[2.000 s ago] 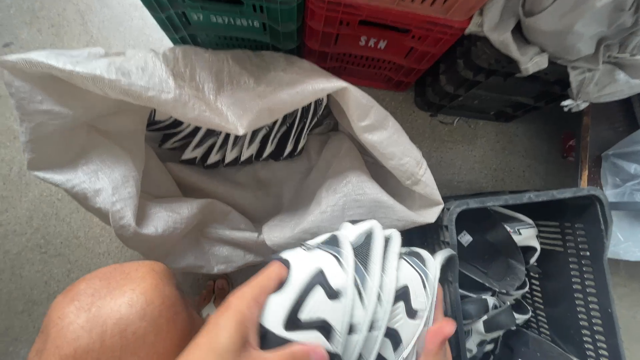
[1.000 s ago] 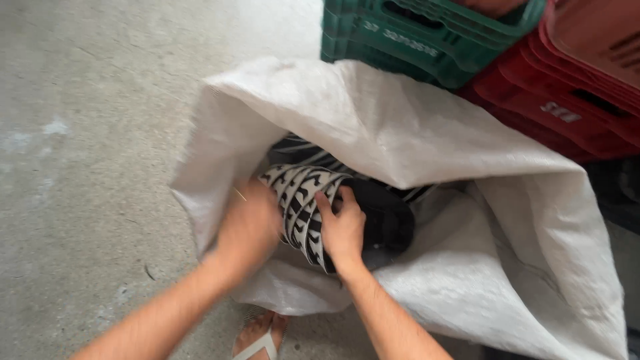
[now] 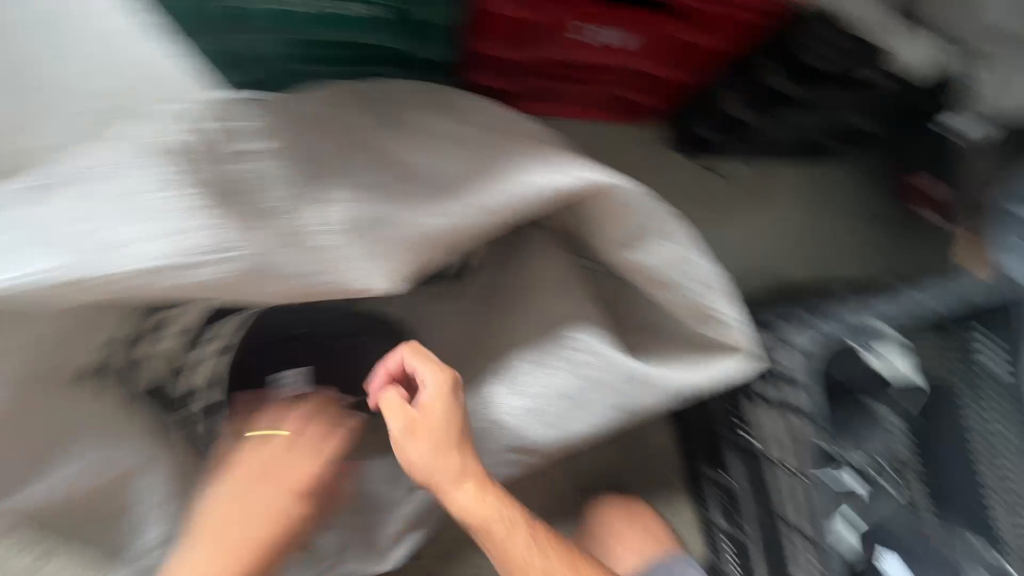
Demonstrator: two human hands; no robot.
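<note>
A large white woven sack (image 3: 560, 384) gapes in front of me. Inside its left part lie patterned black-and-white shoe uppers (image 3: 180, 352), blurred, with a dark piece that bears a pale label (image 3: 292, 380) beside them. My left hand (image 3: 292, 448), blurred and with a thin yellow band on it, is over the lower edge of the dark piece; its fingers cannot be made out. To its right, my right hand (image 3: 420, 408) has its fingers curled, thumb near index finger, at the dark piece's right edge; whether it pinches something is unclear.
A green crate (image 3: 344, 40) and a red crate (image 3: 592, 56) stand behind the sack, with dark crates (image 3: 784, 96) further right. At the lower right a black crate (image 3: 988, 400) holds grey and white shoe parts. My knee (image 3: 628, 528) shows at the bottom.
The view has swung right. My right hand has come off the patterned stack that it touched a second ago. Two seconds ago white-and-black shoe uppers were held outside the sack.
</note>
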